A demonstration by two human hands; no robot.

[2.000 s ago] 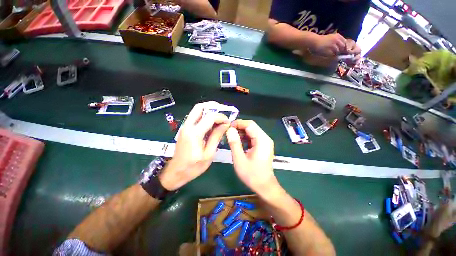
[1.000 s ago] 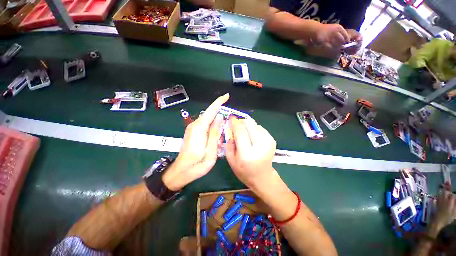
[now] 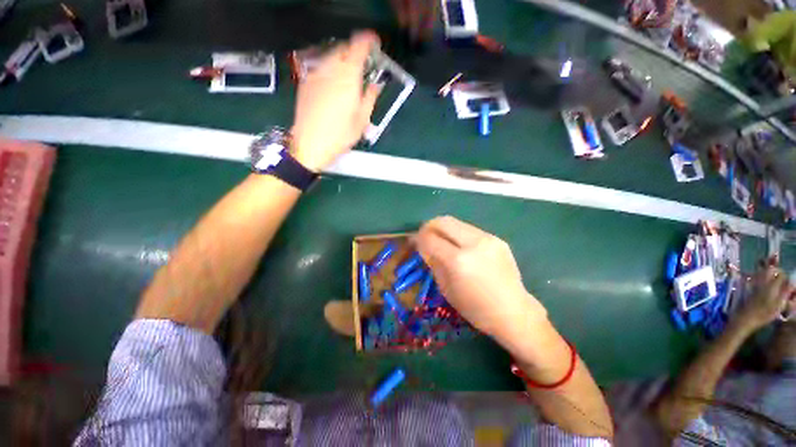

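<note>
My left hand (image 3: 332, 109), blurred, is over the belt with a tilted white housing (image 3: 397, 105) between its thumb and fingers. My right hand (image 3: 476, 271) is over the right side of the open cardboard battery box (image 3: 356, 292), fingers bent together; whether they grip a cell is hidden. Blue cells (image 3: 384, 255) and red wires lie in the box. One loose blue cell (image 3: 388, 386) lies below the box, near my clothing. A white housing with a blue cell (image 3: 480, 100) lies on the belt right of my left hand.
Other housings (image 3: 244, 72) lie along the green belt, behind its pale rail (image 3: 567, 192). A pink-red tray (image 3: 22, 236) is at the left. A pile of units (image 3: 696, 288) is at the right, beside another person's hand (image 3: 768, 292).
The view has tipped downward. My hands have parted: the left moved out over the belt, the right back to the battery box. A housing with a blue cell now lies on the belt between earlier ones.
</note>
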